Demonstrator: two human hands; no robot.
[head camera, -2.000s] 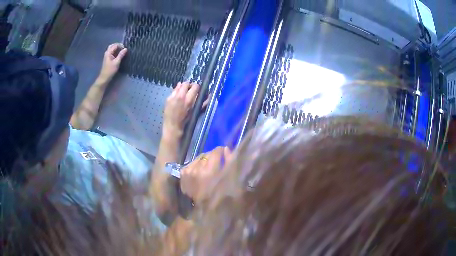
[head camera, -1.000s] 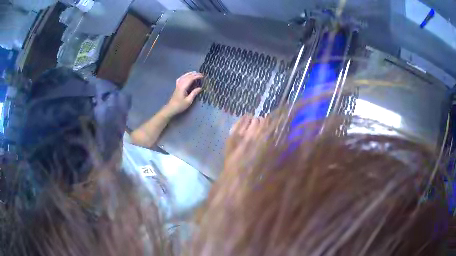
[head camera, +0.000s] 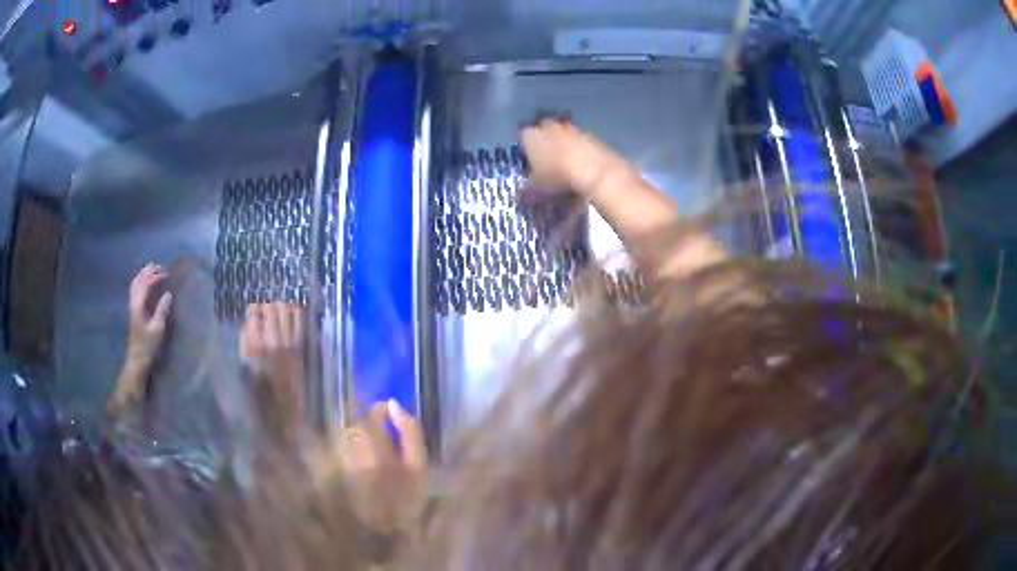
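Rows of small dark oval parts (head camera: 480, 262) lie on the silver machine bed (head camera: 669, 106) right of the blue roller (head camera: 383, 212). More such rows (head camera: 262, 229) lie left of it. My left hand (head camera: 385, 441) is at the near end of the blue roller, fingers a little apart, nothing seen in it; hair hides its lower part. My right hand (head camera: 552, 151) reaches in from the right to the upper edge of the right-hand rows. It is blurred, and its fingertips are unclear.
Another person's two hands (head camera: 151, 312) are at the left, one near the left-hand rows. Chrome rods (head camera: 423, 223) flank the blue roller. A second blue roller (head camera: 803, 167) and a white-and-orange box (head camera: 901, 84) are at right. Brown hair covers the lower view.
The view has turned and shifted right. My right hand has come into view over the right-hand rows. My left hand, unseen one second ago, shows again at the roller.
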